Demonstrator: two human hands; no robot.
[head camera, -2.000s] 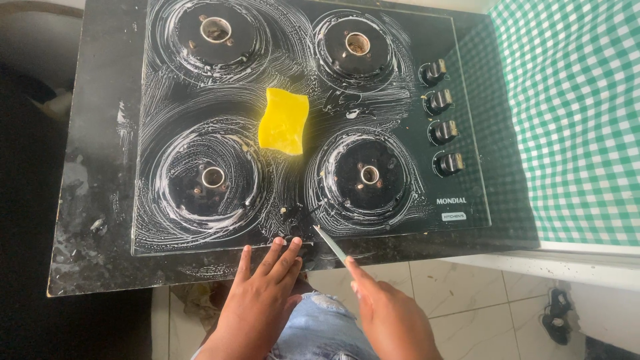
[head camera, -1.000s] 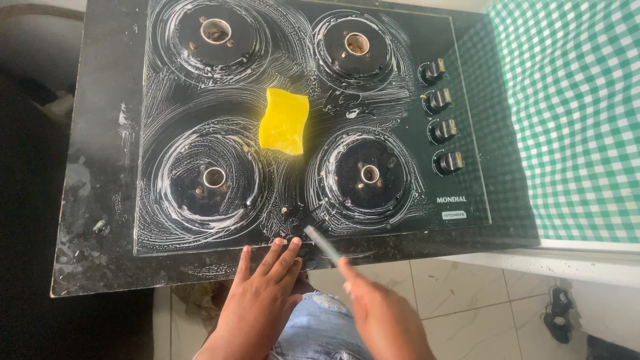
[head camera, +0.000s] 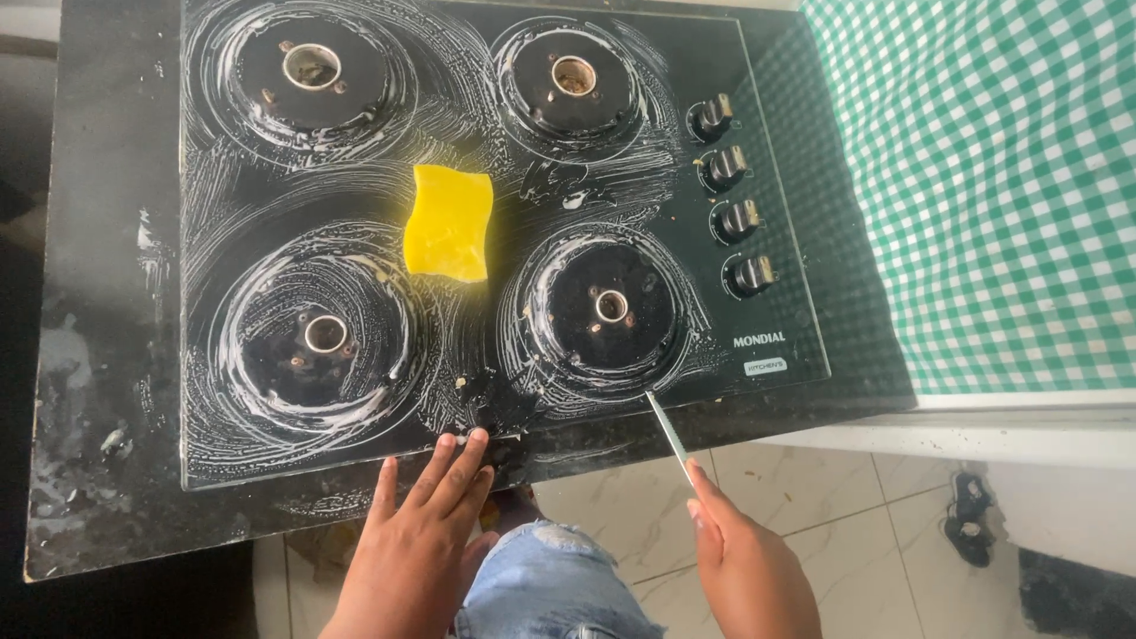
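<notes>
My right hand grips a knife with a thin serrated metal blade. Its tip meets the front edge of the black glass cooktop, just below the front right burner. Spread fingers of my left hand rest on the counter's front edge, fingertips at the cooktop rim, holding nothing. White suds streak the glass around the burner wells. A yellow sponge lies between the burners, touched by neither hand. Small crumbs are scattered near the front middle of the glass.
Four control knobs line the cooktop's right side. Beyond them is a green-and-white checked cloth. The dark stone counter extends left with wet smears. Below are the tiled floor and a pair of dark shoes or sandals.
The knife in my right hand has moved right along the cooktop's front edge, from between the front burners to below the right one. My left hand and the sponge have stayed in place.
</notes>
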